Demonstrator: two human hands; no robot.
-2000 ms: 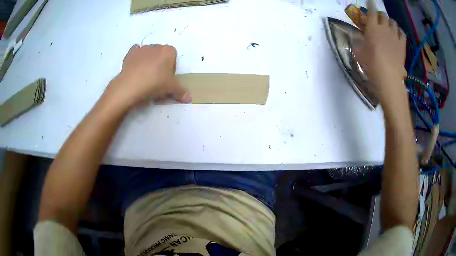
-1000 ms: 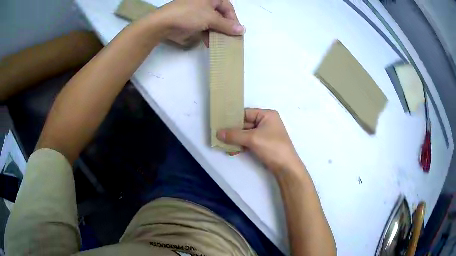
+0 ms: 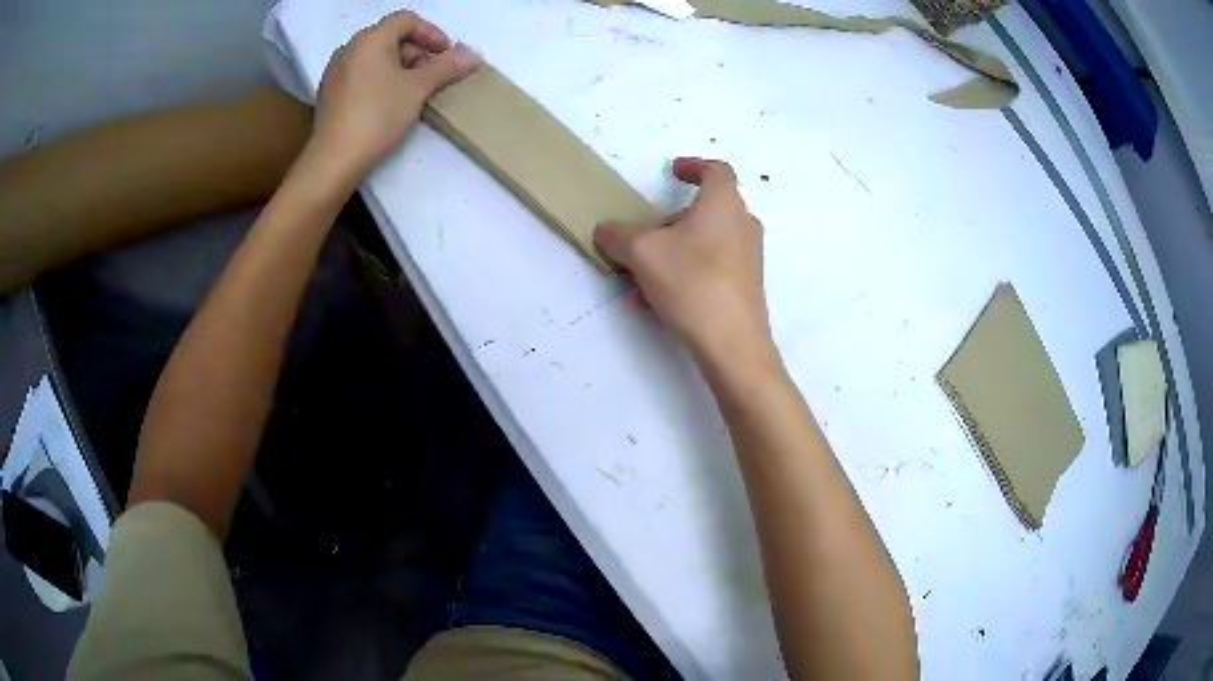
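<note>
A narrow stack of folded khaki strips (image 3: 539, 157) lies on the white table near its left edge, with layered edges showing along the near side. My left hand (image 3: 379, 83) holds the far left end, thumb on top. My right hand (image 3: 698, 253) holds the near right end, thumb on top and index finger raised off the fabric. A wider pile of unfolded khaki panels (image 3: 1018, 399) lies apart on the right side of the table.
Long khaki offcuts (image 3: 825, 16) lie along the far edge. A red-handled tool (image 3: 1137, 559) and a pale card (image 3: 1141, 402) lie at the right. A large brown roll (image 3: 160, 180) is left of the white table (image 3: 798, 439). Dark metal tips show at the bottom right.
The view has turned left. The strip held between both hands has come down onto the narrow stack, and both hands now grip the stack's ends. The iron has mostly left the view.
</note>
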